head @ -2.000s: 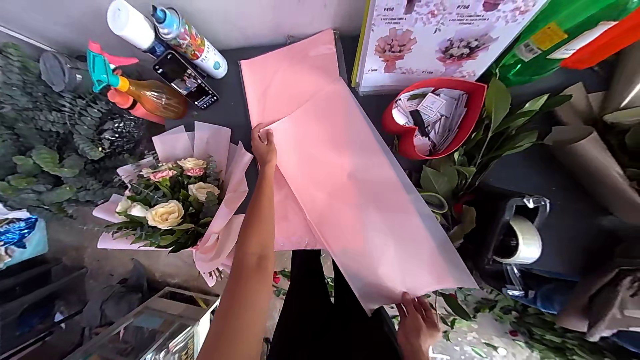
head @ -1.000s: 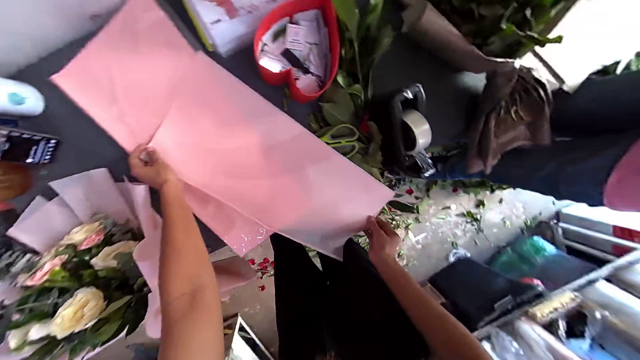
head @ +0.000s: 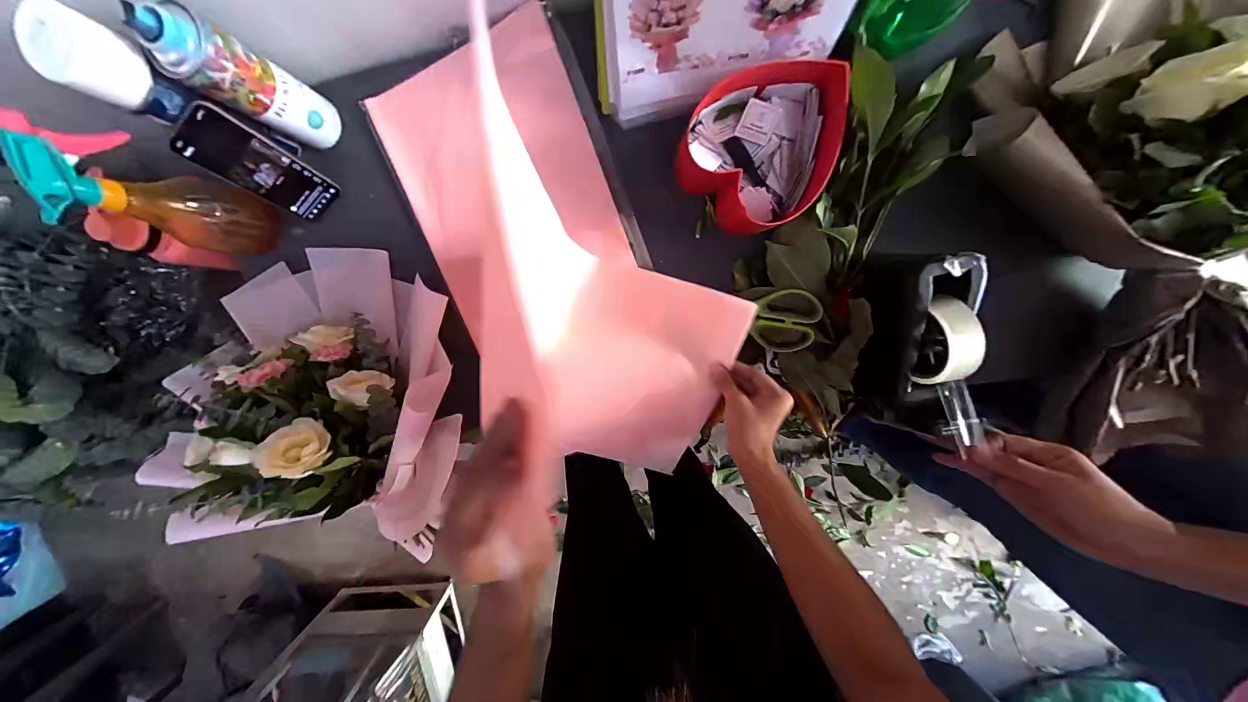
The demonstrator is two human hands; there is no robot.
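A pink sheet of wrapping paper point(head: 634, 361) is lifted and bent between my hands, with a bright glare on its fold. My left hand point(head: 497, 497), motion-blurred, grips its lower left edge. My right hand point(head: 753, 405) pinches its right edge between thumb and fingers. More pink paper point(head: 429, 127) lies flat on the dark table beneath and behind it. Left of my left hand, a bouquet of cream roses point(head: 292, 447) stands in pale pink wrap.
Around are a red heart-shaped box point(head: 834, 107) of cards, green-handled scissors point(head: 785, 320), a tape dispenser point(head: 951, 341), a spray bottle point(head: 205, 214), a phone point(head: 255, 161), an aerosol can point(head: 258, 88) and a brown-wrapped bouquet point(head: 1053, 195). Another person's hand point(head: 1063, 478) holds the tape's end.
The pink sheet, stretched out flat between my hands before, is now raised and bent, and my hands are closer together. Another person's hand has appeared at the tape dispenser.
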